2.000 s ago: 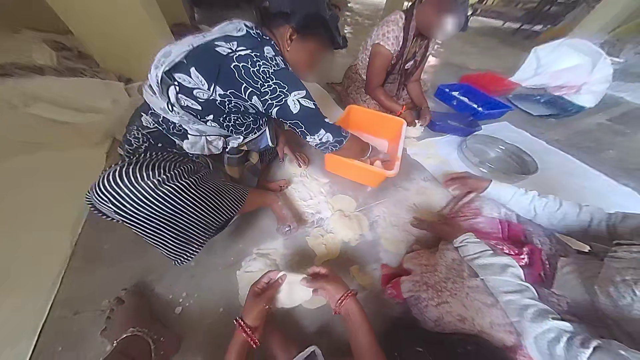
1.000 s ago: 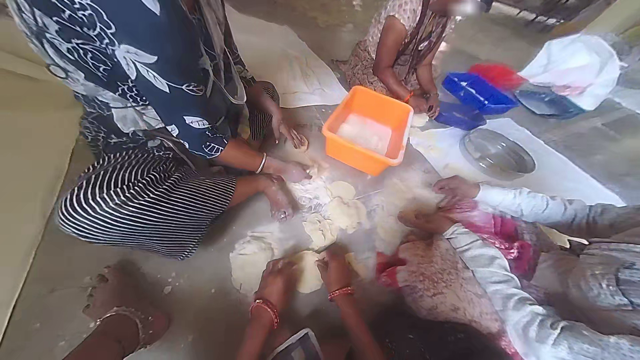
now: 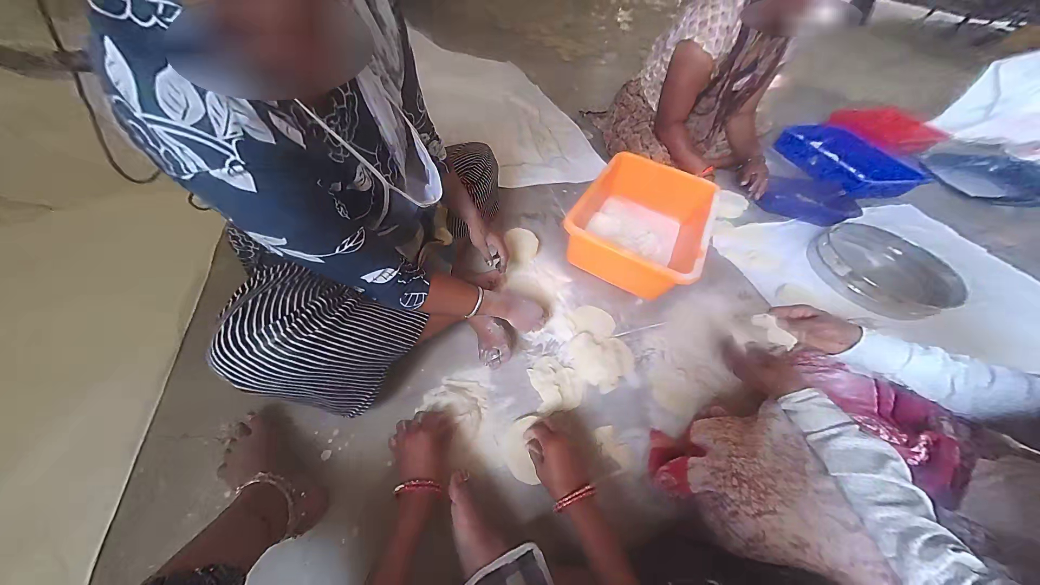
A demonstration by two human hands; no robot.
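My left hand (image 3: 422, 443), with red bangles at the wrist, rests on the near edge of a heap of thin dough rounds (image 3: 459, 400); its fingers are blurred. My right hand (image 3: 556, 451) has its curled fingers on the right edge of a flat dough round (image 3: 518, 451) lying on the floor. More dough rounds (image 3: 600, 357) overlap in a floury patch ahead. Beyond them stands an orange plastic tub (image 3: 642, 223) with white flour (image 3: 630, 231) inside.
A person in striped trousers (image 3: 317, 341) sits at the left, hands on the floury floor. At the right, a person's hands (image 3: 812, 329) hold a dough piece. Farther back are another person, a round metal tray (image 3: 886, 272), blue trays (image 3: 849, 158) and a red one (image 3: 886, 130).
My hands held a dough round between them earlier; now they are apart, the left over the heap. The person at the left took a hand out of the orange tub. The view has shifted.
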